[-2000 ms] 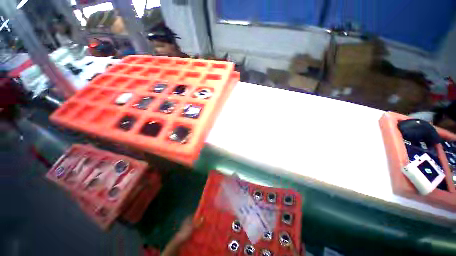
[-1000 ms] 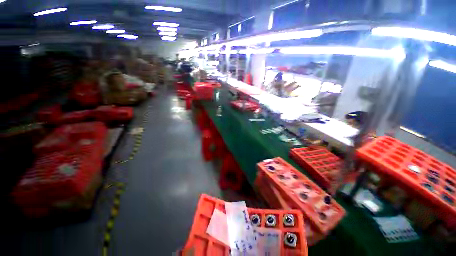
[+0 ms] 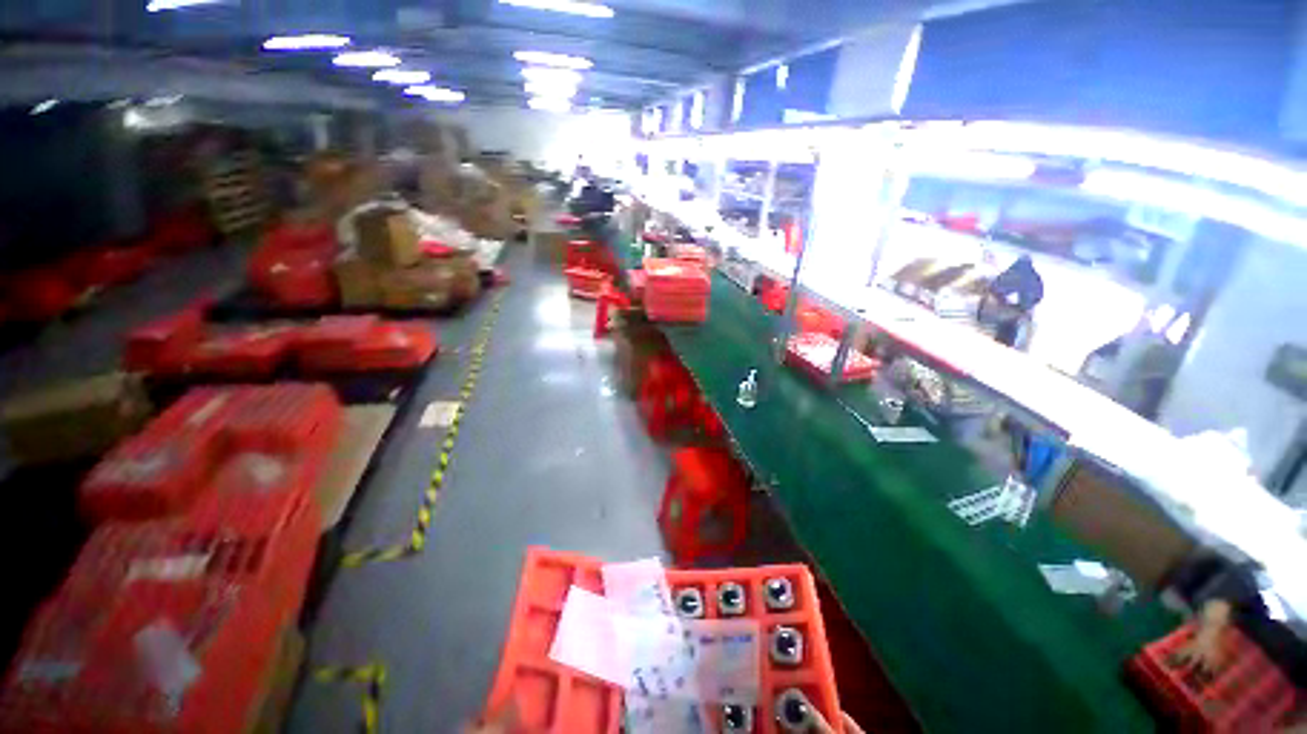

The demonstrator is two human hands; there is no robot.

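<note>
A red-orange compartment tray [image 3: 528, 631] is held level in front of me at the bottom of the view. Round dark-faced parts with silver rims [image 3: 778, 591] sit in its right pockets; some left pockets are empty. White and pinkish paper slips and a clear bag [image 3: 631, 638] lie across its middle. My right hand [image 3: 846, 723] shows only as fingertips at the tray's lower right edge. My left hand [image 3: 495, 721] is a small blurred patch at its lower left edge. The rest of both hands is cut off by the frame.
A long green conveyor [image 3: 860, 531] runs along the right, with a pump bottle [image 3: 747, 389] and stacked red trays [image 3: 675, 291]. Another person's hand [image 3: 1211, 627] is at a red tray. Red stools [image 3: 702, 502] stand beside the belt. Red tray stacks [image 3: 187, 574] line the aisle's left.
The view has turned from the shelf and belt to the aisle. The held tray has stayed in front of me. The belt-side trays seen earlier have left the view, and another person's hand now shows.
</note>
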